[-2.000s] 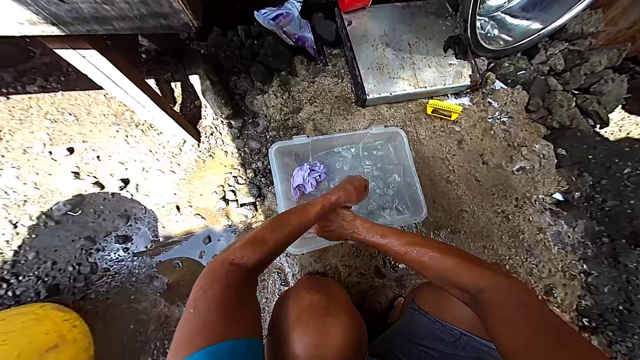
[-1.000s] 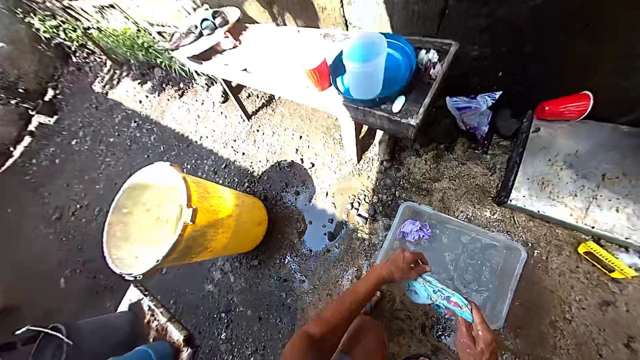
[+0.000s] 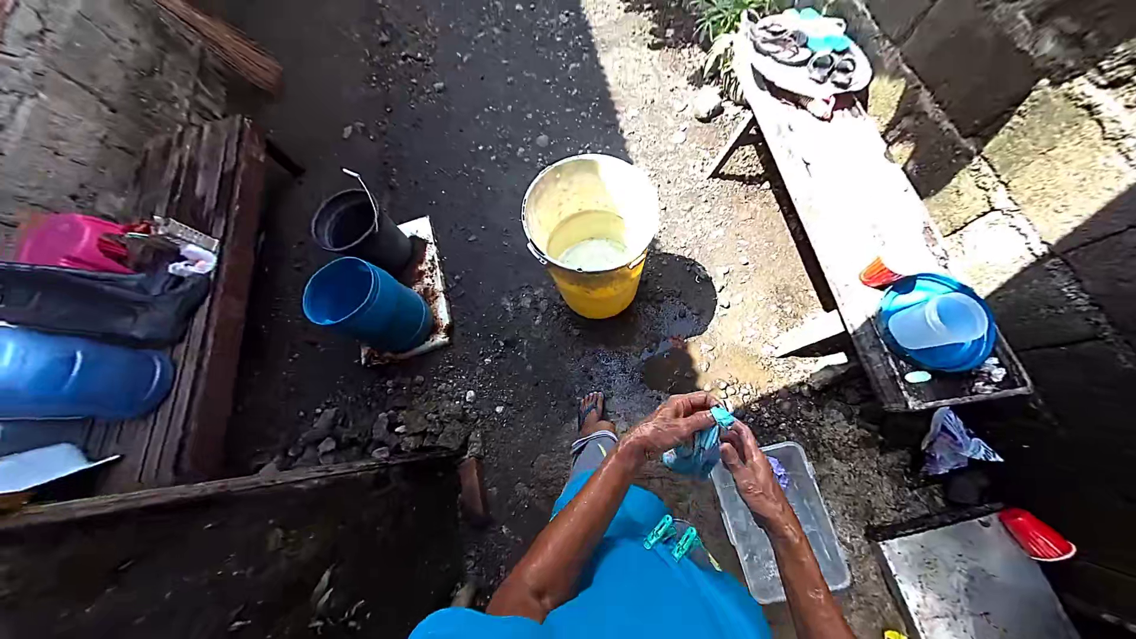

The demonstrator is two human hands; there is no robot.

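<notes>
My left hand (image 3: 674, 426) and my right hand (image 3: 750, 470) both grip a wet blue cloth (image 3: 697, 454), bunched up between them in front of my body. Below and to the right of the cloth lies a clear plastic tub (image 3: 830, 519) on the ground, partly covered by my right forearm. A purple cloth (image 3: 779, 472) shows inside the tub beside my right hand. Ahead of my hands stands a yellow bucket (image 3: 599, 288) with some liquid in it. Two turquoise clothes pegs (image 3: 672, 537) are clipped to my blue shirt.
A wooden bench (image 3: 856, 195) at the right carries a blue basin (image 3: 941, 355) with a translucent container (image 3: 936, 321). A metal sheet (image 3: 976, 577) and a red cup (image 3: 1037, 534) lie at lower right. At left stand a blue bucket (image 3: 368, 306), a black bucket (image 3: 364, 231) and a loaded wooden bench (image 3: 209, 355).
The view has swung far to the left. Two seconds ago my hands were together over the tub; now they hold the cloth beside its left edge, nearer my body.
</notes>
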